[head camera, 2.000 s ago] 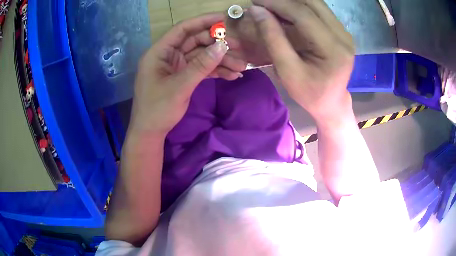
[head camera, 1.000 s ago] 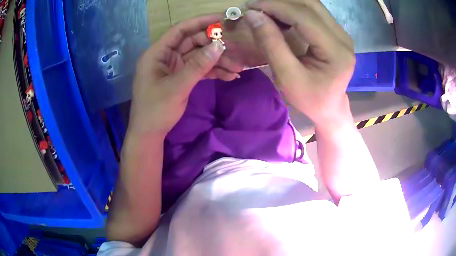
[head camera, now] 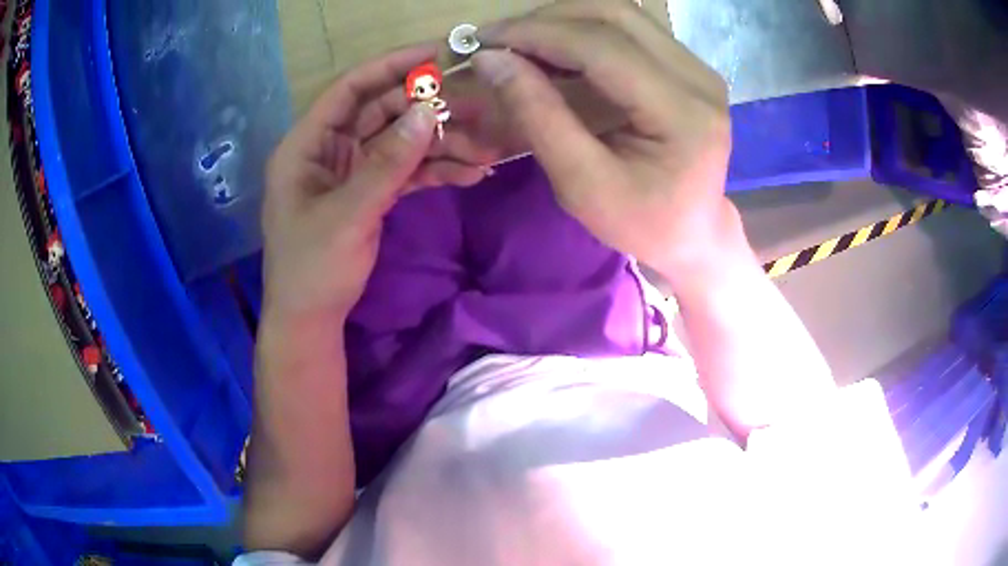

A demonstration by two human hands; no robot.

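A small figurine [head camera: 424, 88] with red hair, a pale face and a white body is upright, pinched between the thumb and fingers of my left hand [head camera: 352, 166]. My right hand [head camera: 608, 133] pinches a thin pale glue stick [head camera: 459, 69] between thumb and forefinger, and its tip points at the figurine's head. Whether the tip touches it I cannot tell. A small round white glue cup [head camera: 464, 40] sits just above the stick, beside the right fingertips; its lower edge is close to them.
A cardboard pad [head camera: 370, 24] lies behind the hands on the metal bench [head camera: 177, 122]. A large blue crate [head camera: 127, 243] with cardboard and red figurines along its edge stands at the left. A blue bin [head camera: 801, 138] and black-and-yellow floor tape [head camera: 862, 236] are at the right.
Both hands and the figurine have shifted left in the view. The stick now shows clearly between the right fingertips and the figurine's head. The view itself has also shifted.
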